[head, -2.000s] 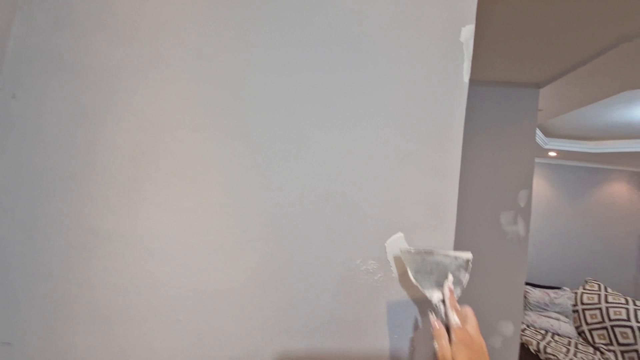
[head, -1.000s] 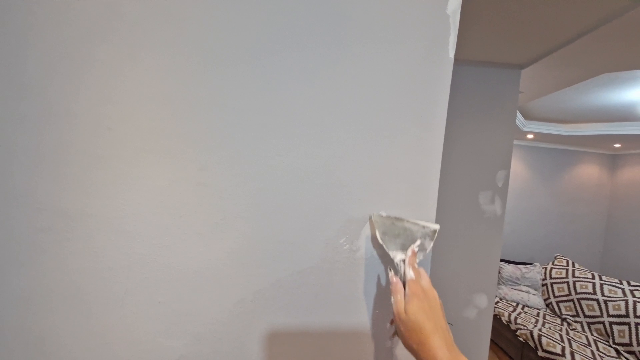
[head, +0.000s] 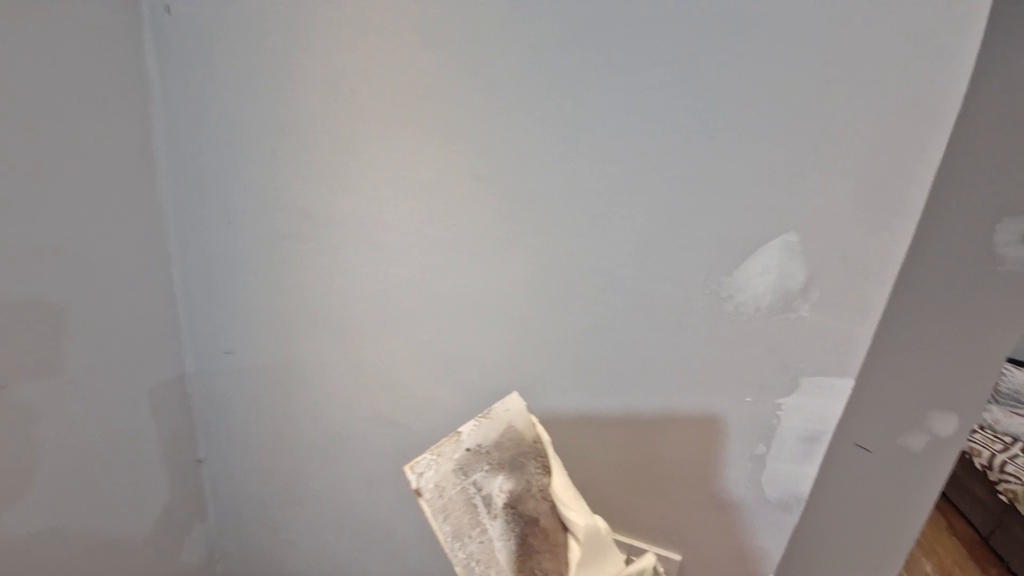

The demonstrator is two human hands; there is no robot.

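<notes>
A flat, stained board [head: 480,496] rises into the bottom middle of the view, tilted in front of the grey wall [head: 448,240]. Thick cream-coloured filler [head: 588,532] is heaped along its right edge. Just right of the filler shows a thin straight edge [head: 656,548], probably of a putty knife. Neither of my hands is in view; whatever holds the board and the blade lies below the frame. On the wall at the right are a white filler patch [head: 768,280] and a larger one [head: 808,440] by the corner.
An inner wall corner [head: 172,264] runs down the left side. At the right, a darker grey wall face [head: 904,344] carries small pale patches [head: 940,424]. Beyond it are a sofa with a patterned cover [head: 996,464] and a brown floor [head: 944,540].
My right hand, earlier holding a putty knife against the wall, has left the view. The board with filler has come into view, and the wall patch shows uncovered. The view has turned down and left.
</notes>
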